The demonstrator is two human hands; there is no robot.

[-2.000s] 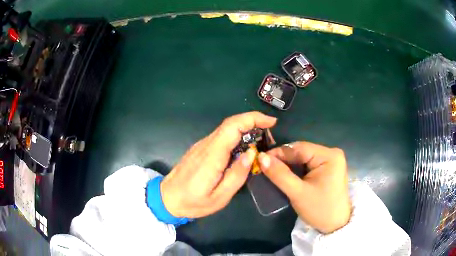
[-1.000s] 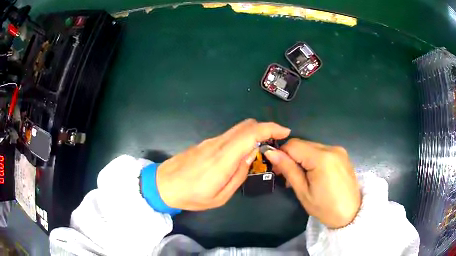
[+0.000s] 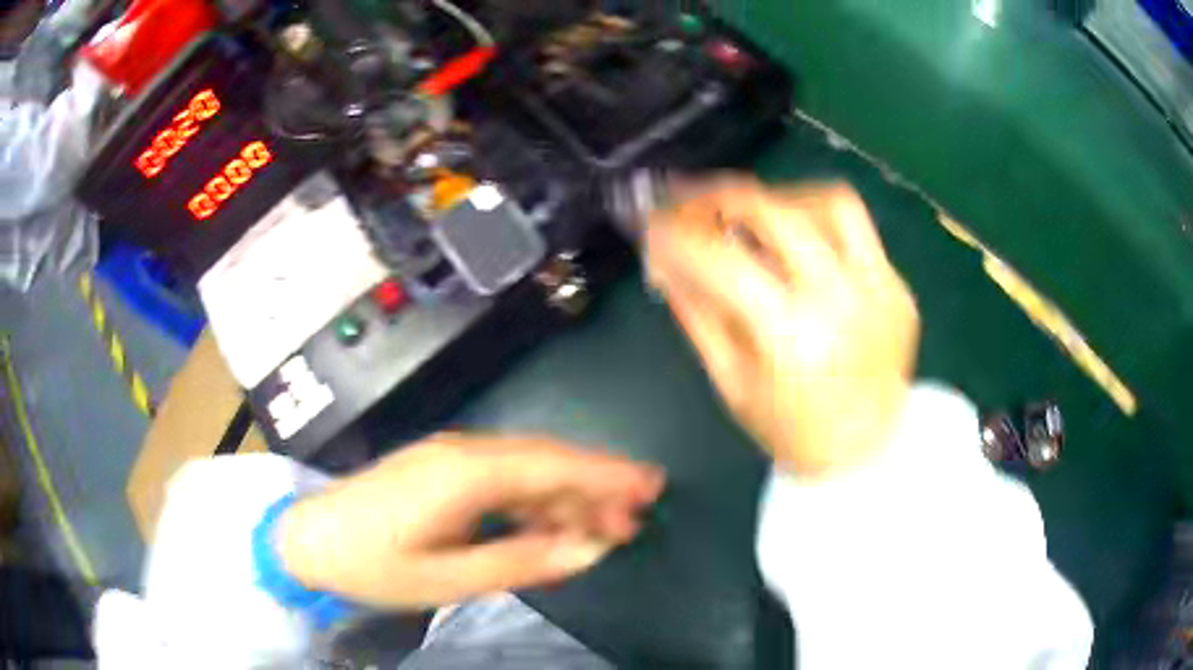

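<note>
The black fixture (image 3: 432, 373) is at the upper left. A grey display module (image 3: 487, 242) with a white label and orange tail hangs out of its nest. My right hand (image 3: 798, 314) is blurred over the fixture's right edge, with fingertips near a blurred greyish thing; whether it holds this is unclear. My left hand (image 3: 471, 524) is blurred over the mat's near side, fingers curled towards the thumb with a dark gap between; I cannot tell if it holds anything. Two watch housings (image 3: 1041, 435) lie at the right, one partly hidden by my right sleeve.
The timer display (image 3: 203, 151) shows two rows of red digits. A white instruction label (image 3: 294, 275), red and green buttons, a metal latch (image 3: 564, 282) and a red-gripped lever (image 3: 458, 70) are on the fixture. White clothing, perhaps another person's, shows at the far left.
The view has swung left towards the fixture. My hands have parted; my right hand is now at the fixture and my left is nearer me. The screen they worked on is no longer clearly seen.
</note>
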